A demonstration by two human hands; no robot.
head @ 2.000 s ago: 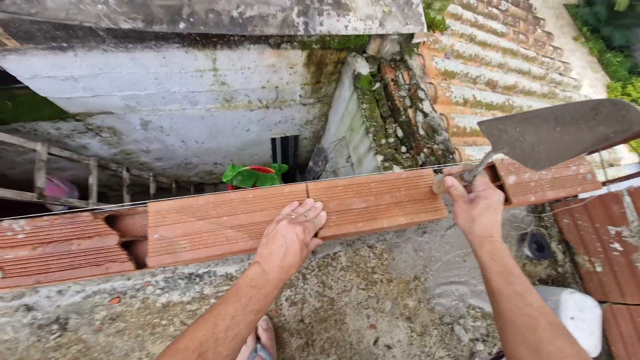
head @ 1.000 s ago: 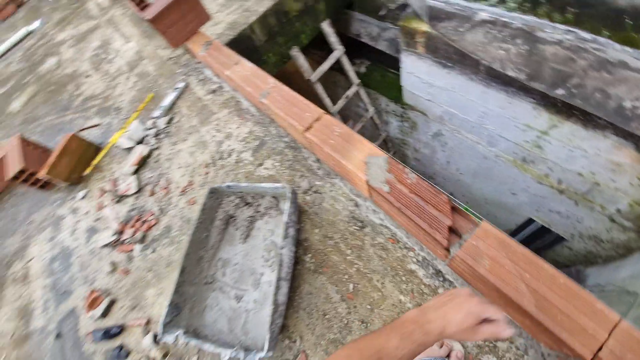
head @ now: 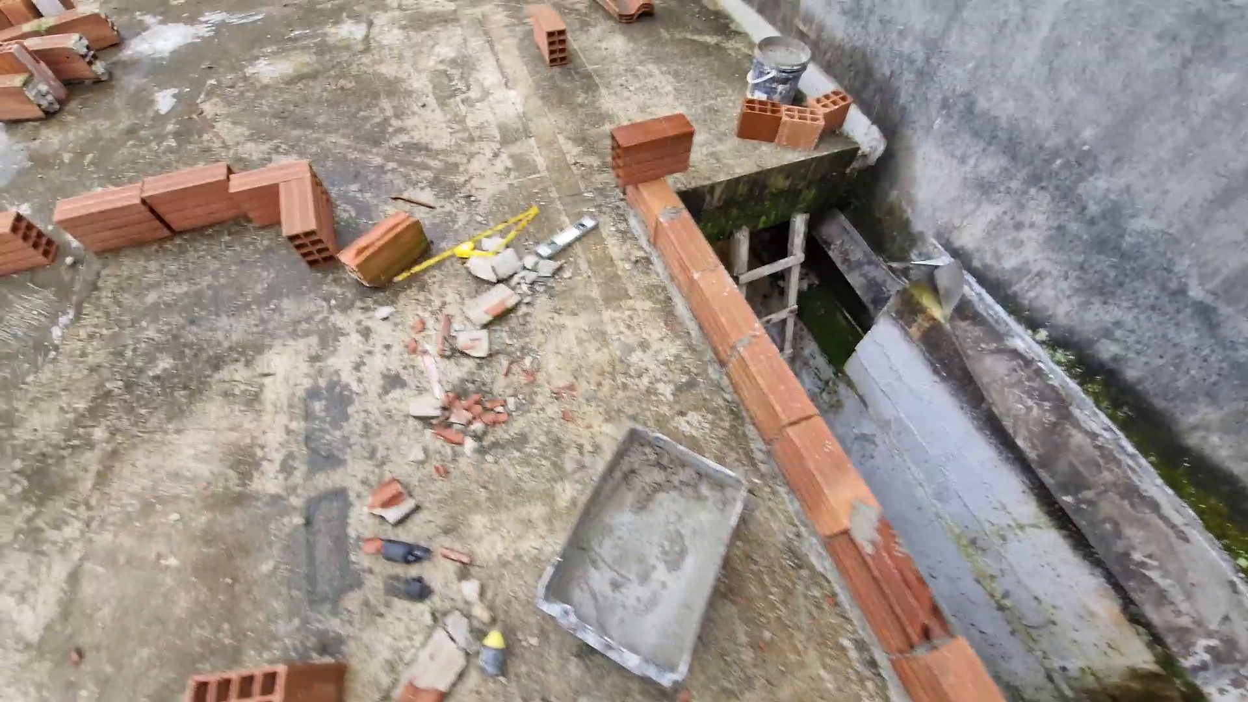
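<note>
Neither of my hands shows in the head view now. A course of hollow clay bricks [head: 770, 385] runs along the edge of the concrete slab, with grey mortar at some joints and a smear on one brick. One more brick [head: 653, 148] stands on the course's far end. Beside the course, on the slab, lies a rectangular mortar tray [head: 575, 616] holding wet grey mortar. A yellow folding rule [head: 439, 261] and a spirit level [head: 566, 237] lie farther back among brick rubble. The trowel is out of view.
Right of the course drops an opening with a wooden ladder [head: 795, 278] in it. Several hollow bricks [head: 187, 198] stand in a row at left. A mortar-smeared bucket [head: 778, 70] stands at the back beside bricks. Broken brick pieces [head: 468, 414] lie left of the tray.
The view has swung far left along the course. Two seconds ago my left hand pressed on a brick and my right hand held a trowel; both have left the view.
</note>
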